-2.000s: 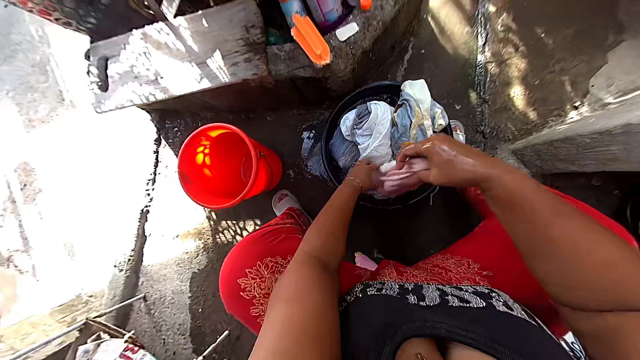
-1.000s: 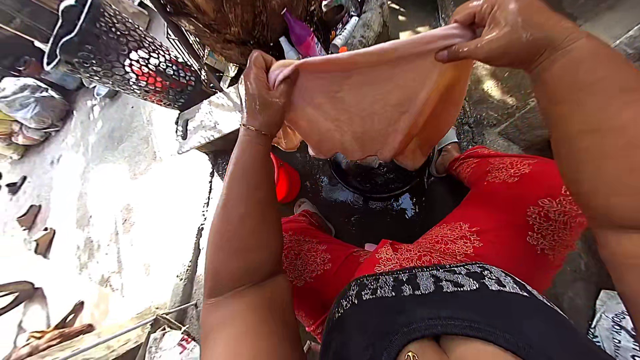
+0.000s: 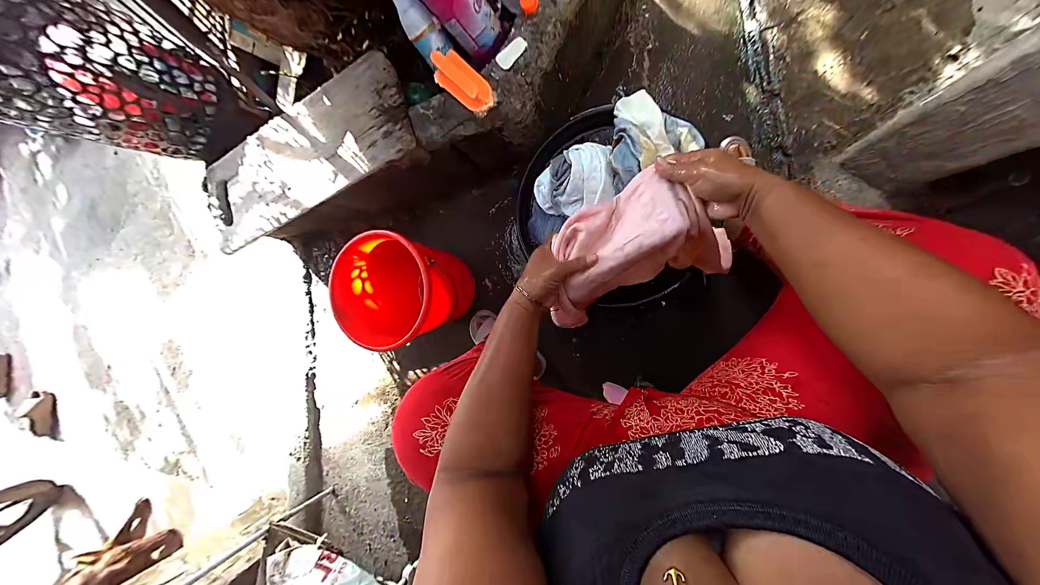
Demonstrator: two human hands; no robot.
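Note:
A pink cloth (image 3: 630, 231), bunched and folded, is stretched between my two hands over a black tub (image 3: 528, 175). My left hand (image 3: 552, 276) grips its lower left end. Its upper right part is held by my right hand (image 3: 715, 180). In the tub lie wet clothes: a light blue and white garment (image 3: 577, 179) and a cream cloth (image 3: 642, 122), both partly behind the pink cloth. The front of the tub is mostly hidden by the cloth and my hands.
Left of the tub stands a red plastic bucket (image 3: 424, 292). An orange brush (image 3: 463, 81) and plastic bottles (image 3: 467, 24) rest on the ledge beyond. A stone slab (image 3: 317, 146) is at upper left, a concrete edge (image 3: 934, 134) at right, a perforated basket (image 3: 122, 89) at far upper left.
A second ago the pink cloth was spread wide and raised high between both hands; now it is lower, bunched, above the tub. My hands have come down and closer together.

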